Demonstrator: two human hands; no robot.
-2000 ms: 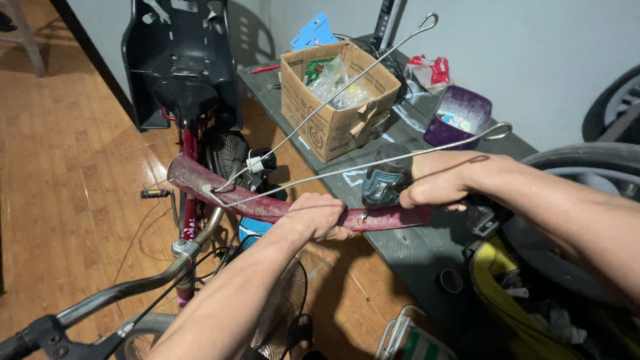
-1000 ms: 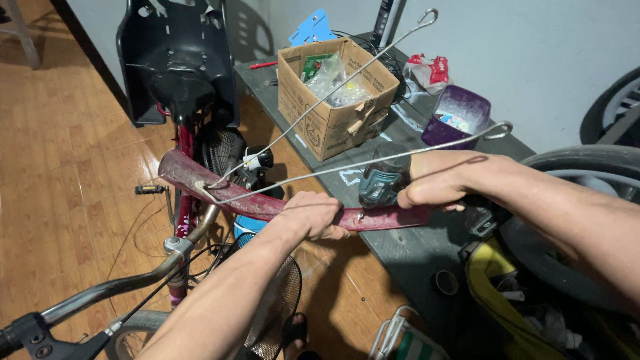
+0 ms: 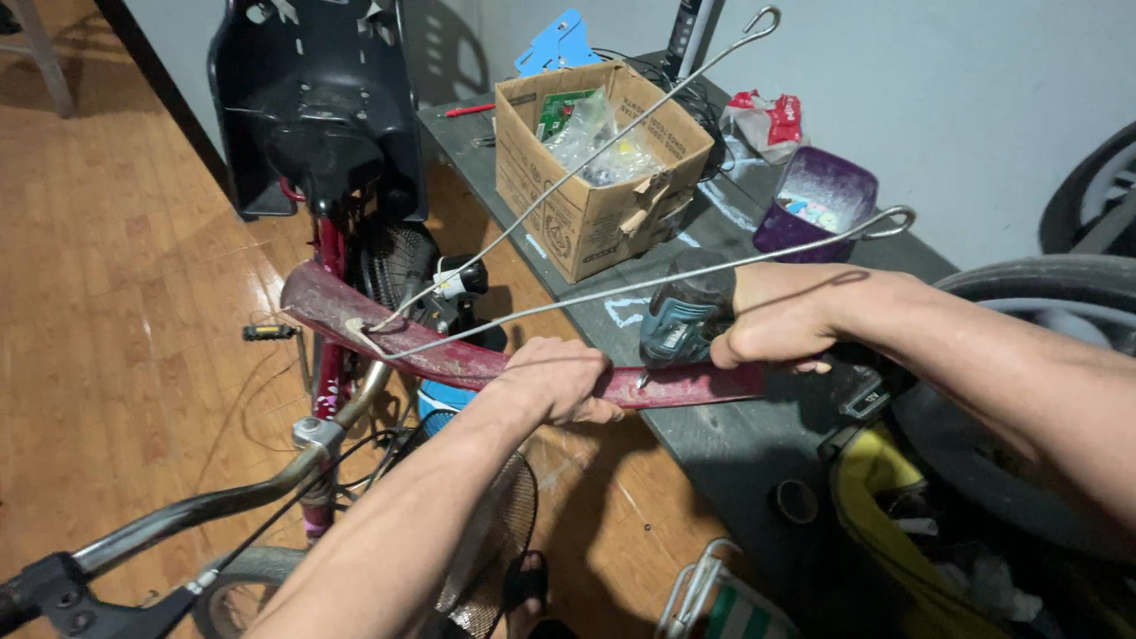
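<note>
A curved red bicycle mudguard (image 3: 444, 355) with two wire stays (image 3: 568, 302) fixed near its left end lies across the middle of the view. My left hand (image 3: 564, 382) is closed around the mudguard's middle. A teal and black 12V cordless drill (image 3: 679, 324) is gripped in my right hand (image 3: 781, 315), its front end close above the mudguard's right part. Just below the drill, a small metal piece (image 3: 642, 379) shows at the mudguard; whether it is a bit or a fastener I cannot tell. The mudguard's right end overlaps the grey table's edge.
On the grey table (image 3: 754, 453) stand an open cardboard box (image 3: 555, 209) and a purple container (image 3: 816, 204). A bicycle with a chrome handlebar (image 3: 195, 497) and a black child seat (image 3: 319, 106) is at left. A yellow bag (image 3: 879, 506) and a tyre (image 3: 1047, 275) are at right.
</note>
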